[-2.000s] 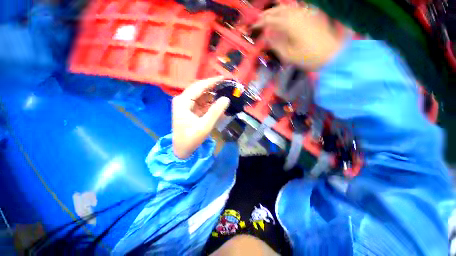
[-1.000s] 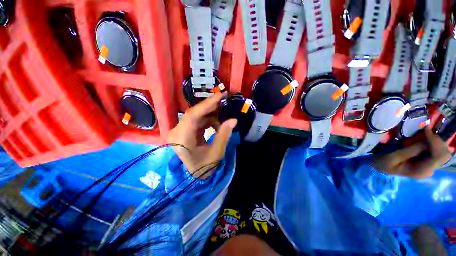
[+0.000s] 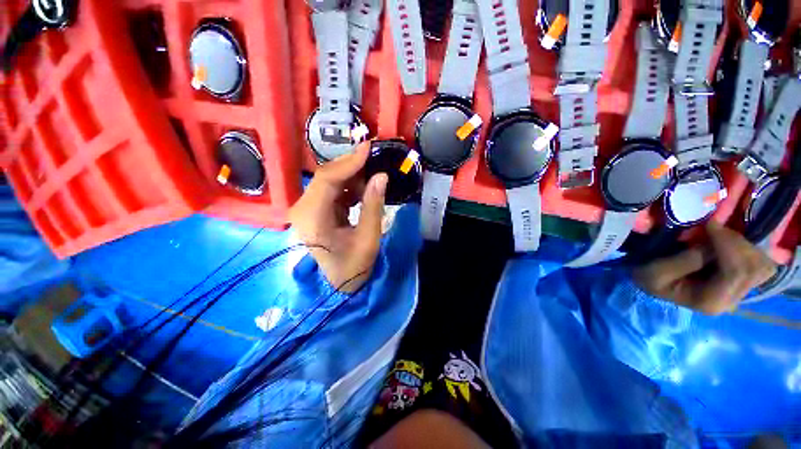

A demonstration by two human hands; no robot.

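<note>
My left hand pinches a round black watch head with an orange pull tab, at the near edge of the red tray. No strap shows on this watch head. My right hand is at the near edge on the right, its fingertips close to a strapped watch; whether it grips anything is unclear. Several watches with grey straps lie across the tray, such as one with a dark face and another beside my left hand.
Two loose watch heads lie in pockets on the left. An empty-looking red tray stands tilted at the far left. A black strap shows top left. A blue plastic item is on the floor lower left. Thin dark strands cross lower left.
My right hand has come down from above the tray to its near right edge. My left hand still holds a dark watch head. The view has shifted over the trays and become sharper.
</note>
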